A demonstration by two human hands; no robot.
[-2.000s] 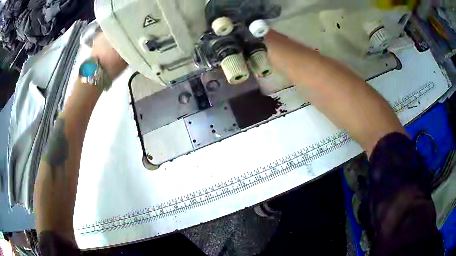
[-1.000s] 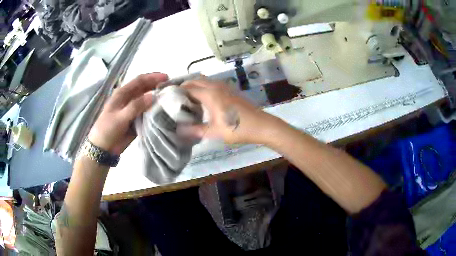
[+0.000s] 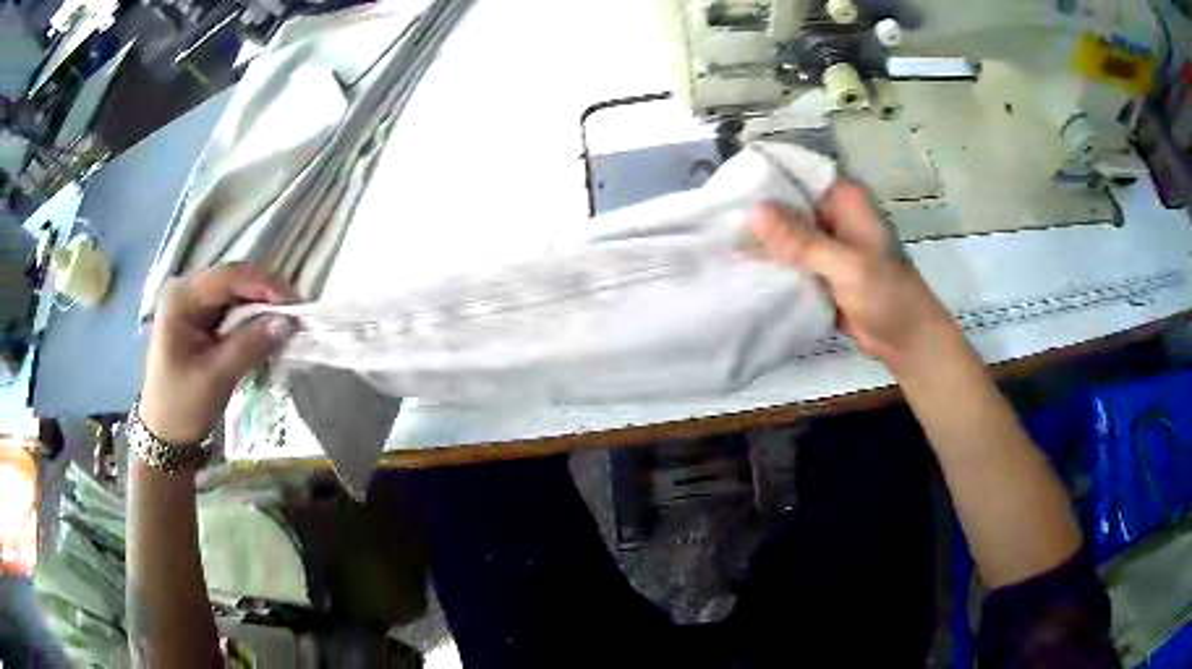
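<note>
A grey cut piece [image 3: 562,320] is stretched between my two hands over the front of the white table, with a line running along its length. My left hand [image 3: 216,340] grips its left end, and a darker grey corner hangs below it over the table edge. My right hand [image 3: 856,268] grips the right end, close to the machine. The cream sewing machine [image 3: 1020,144] stands behind; the cloth hides part of its bed and needle plate.
A stack of light green cut pieces [image 3: 268,144] lies at the back left, partly on a dark grey board [image 3: 131,196]. A small white bottle [image 3: 81,272] is on that board. A printed ruler strip [image 3: 1072,298] runs along the table. Blue plastic [image 3: 1150,444] is at lower right.
My hands have come from behind the machine head to the table front, then moved apart. The bunched grey cloth is now stretched out sideways. The view has shifted left.
</note>
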